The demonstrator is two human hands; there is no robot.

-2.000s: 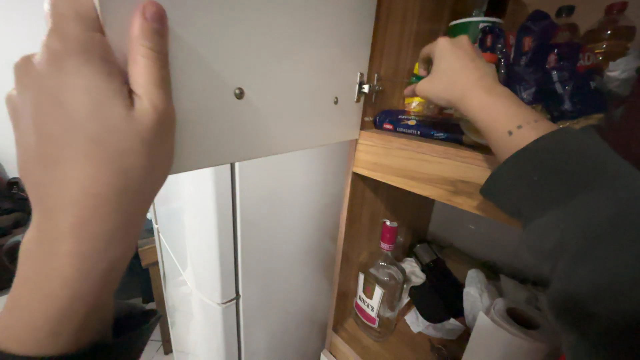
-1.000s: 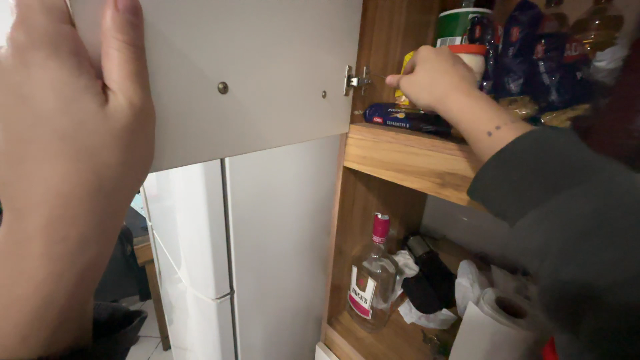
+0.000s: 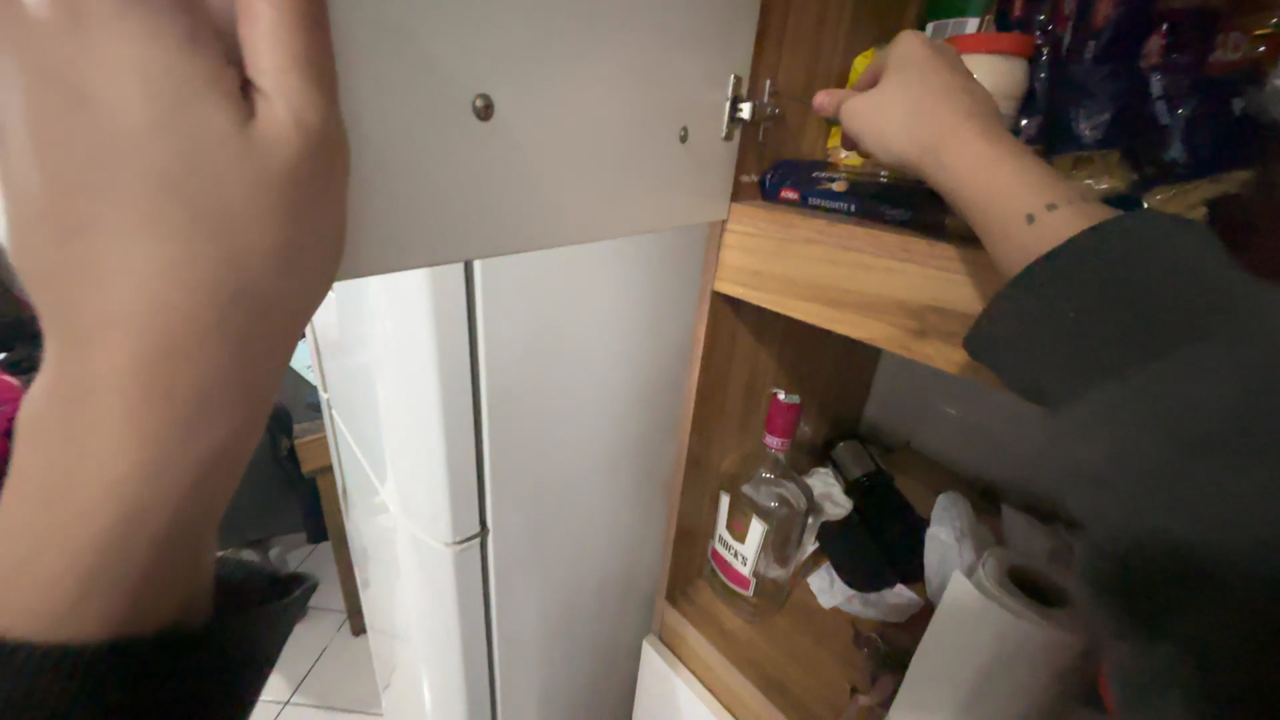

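Observation:
My left hand (image 3: 170, 170) is at the left edge of the white cabinet door (image 3: 560, 130), thumb lying over its inner face; its other fingertips are out of frame. On the upper wooden shelf (image 3: 850, 275), my right hand (image 3: 900, 105) is beside a yellow packet (image 3: 846, 150), with its fingers bent; whether it grips anything cannot be made out. A dark blue spaghetti packet (image 3: 850, 190) lies flat below that hand. Right behind the hand stands a jar with a red lid (image 3: 995, 65), and dark blue packets (image 3: 1100, 80) fill the shelf's right side.
The door's metal hinge (image 3: 745, 107) joins the cabinet side. On the lower shelf stand a clear glass bottle with a pink cap (image 3: 755, 530) and a white paper roll (image 3: 985, 640), with a black object (image 3: 875, 540) between them. A white refrigerator (image 3: 580, 450) stands behind the door.
My right hand has shifted away from the jar's side toward the hinge, and more of the red-lidded jar shows. My left hand stays at the door's edge.

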